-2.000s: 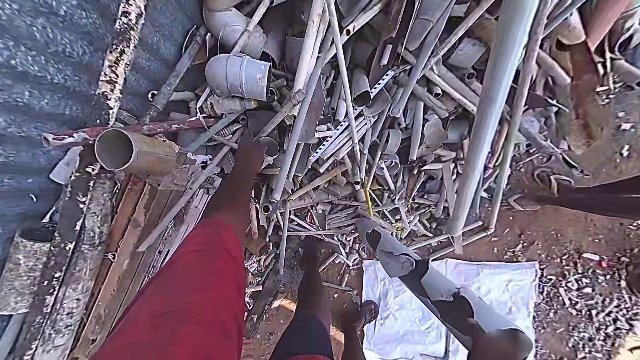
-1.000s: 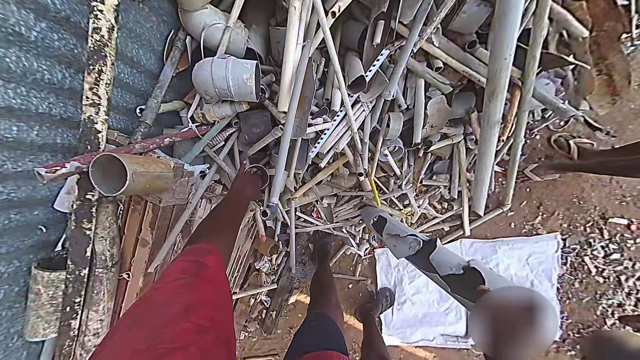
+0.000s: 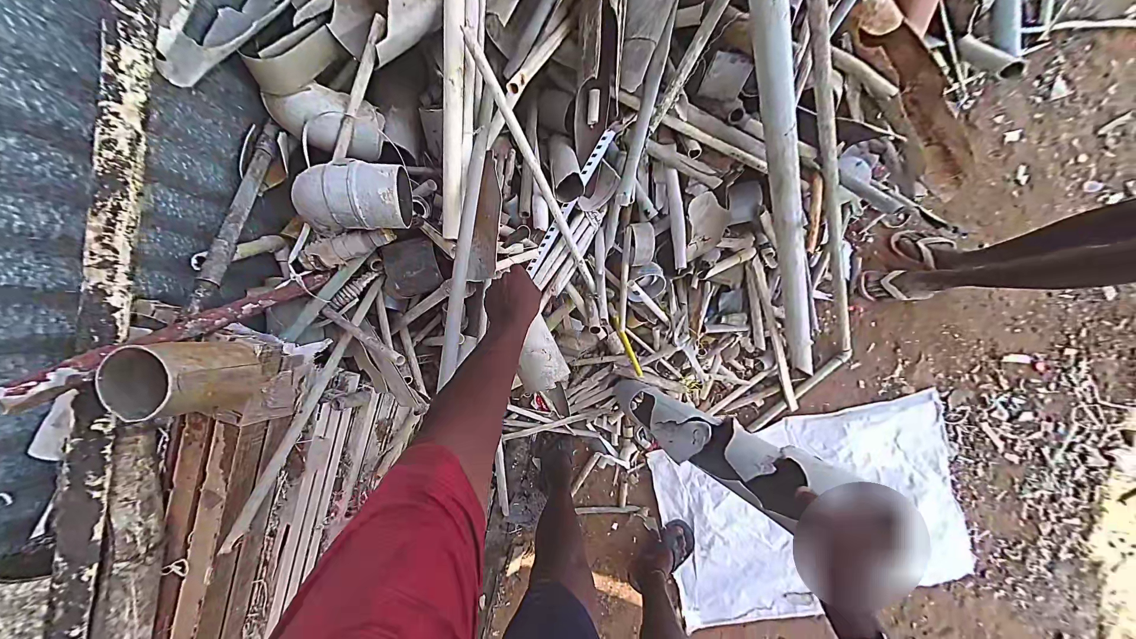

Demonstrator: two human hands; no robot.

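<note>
My left hand, below a red sleeve, reaches into a heap of scrap plastic pipes. It is beside a white perforated strip and just above a pale curved pipe piece; its fingers are partly hidden, so its grip is unclear. At the lower right, my right hand is on the near end of a wide grey pipe with jagged holes. A blurred disc covers most of that hand. The pipe slants over a white sheet. A yellow strip lies in the heap between the hands.
A grey pipe elbow, a wide tan pipe and wooden boards are on the left, by a corrugated metal wall. Long pipes stand out on the right. Another person's sandalled foot is at the heap's right edge.
My left hand has moved right, from beside the elbow and the wide tan pipe to beside the perforated strip. My right hand stays at the end of the broken grey pipe.
</note>
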